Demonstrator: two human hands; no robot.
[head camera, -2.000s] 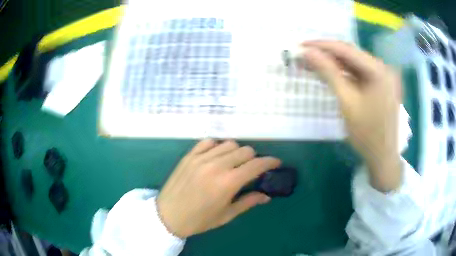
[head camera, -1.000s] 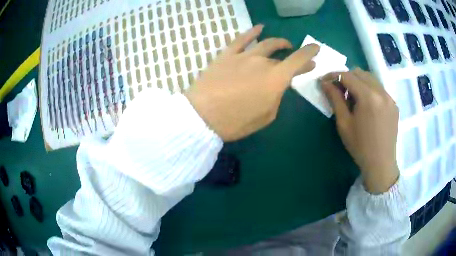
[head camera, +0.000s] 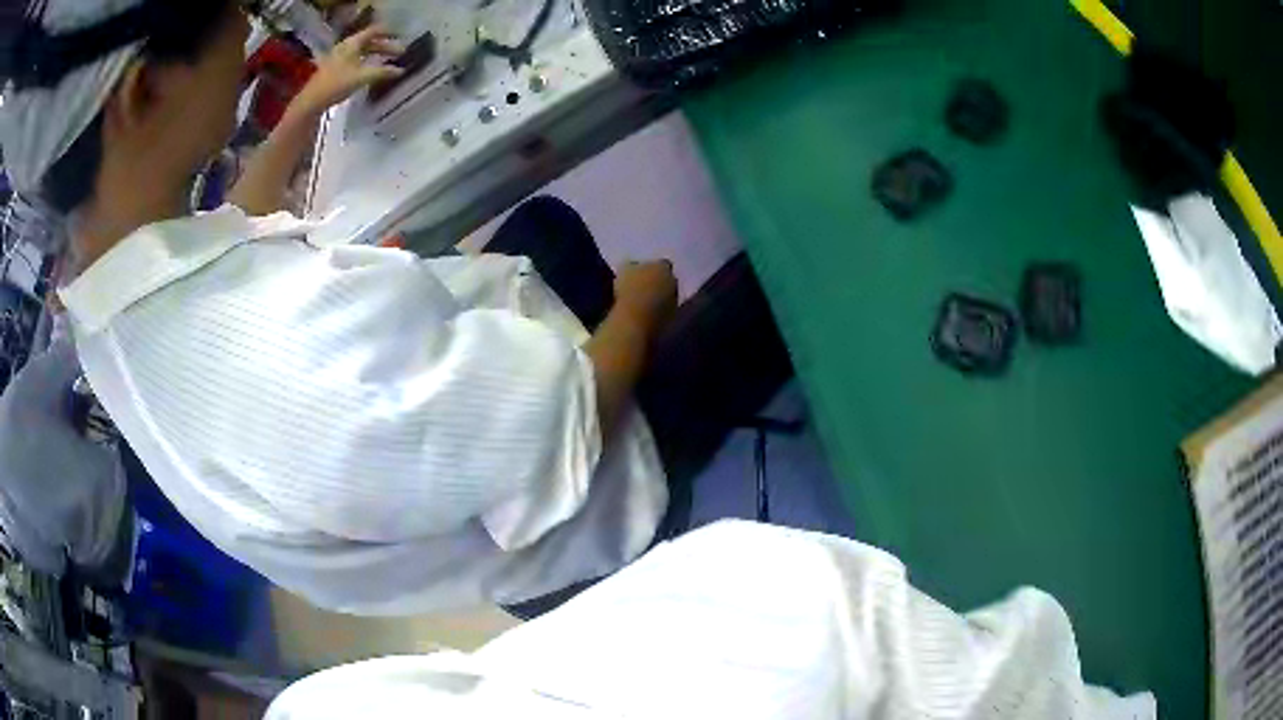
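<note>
Several black squarish housings lie on the green bench, among them one nearest the middle (head camera: 974, 333), one touching or close beside it (head camera: 1051, 303), and two more farther up (head camera: 912, 183), (head camera: 975, 111). My white left sleeve crosses the bottom of the view; my left hand is not visible beyond it. My right hand is out of the picture. The foam holding board (head camera: 1238, 492) shows only its corner at the right edge, with rows of dark thin parts.
A co-worker in a white smock (head camera: 352, 408) sits at the left, one hand at a pale machine table (head camera: 493, 127). Glossy black trays (head camera: 704, 35) stand at the bench's top edge. A white wipe (head camera: 1210, 281) lies beside a crumpled black cloth (head camera: 1168, 124) at right.
The view has swung left to the co-worker. Both hands, the wipe they were at and the parts tray have left the picture; the loose housings now show larger.
</note>
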